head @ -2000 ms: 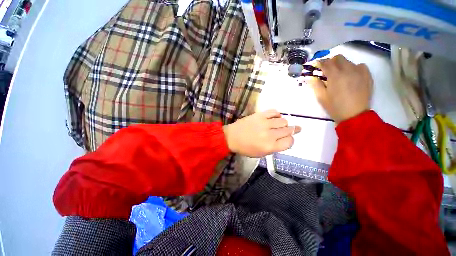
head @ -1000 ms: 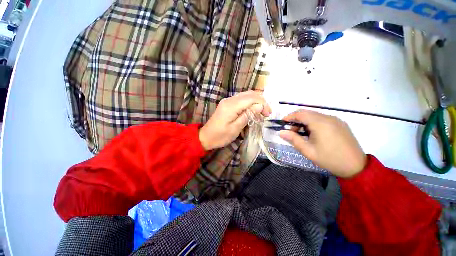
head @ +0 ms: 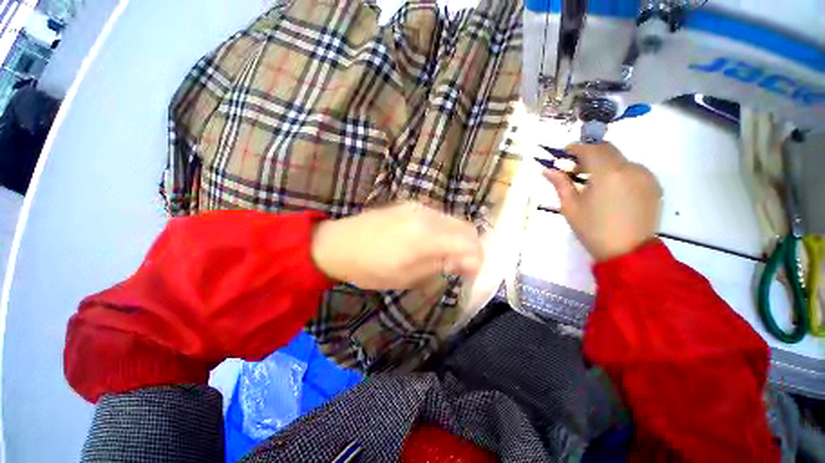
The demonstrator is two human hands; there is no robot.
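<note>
The tan check garment [head: 289, 118] lies in a heap left of the needle area. My left hand [head: 398, 246] is over its lower right part, blurred, fingers bent; whether it grips cloth cannot be told. My right hand [head: 615, 194] holds small black thread snips [head: 559, 165], their two blades apart and pointing left, below the presser foot area [head: 561, 107]. A cream strip [head: 514, 271] hangs in a curve at the table's front edge, right of my left hand. The lamp washes out the pale cloth between my hands.
The white machine head [head: 724, 63] with blue stripe spans the upper right. Scissors with a green handle ring [head: 783, 289] and a yellow one lie at right beside cream strips [head: 764, 172]. A printed ruler [head: 554, 303] runs along the front edge. Blue plastic [head: 271, 393] shows below.
My right hand has moved with the snips from beside my left hand up toward the needle area. My left hand has moved slightly left and down. The view has shifted.
</note>
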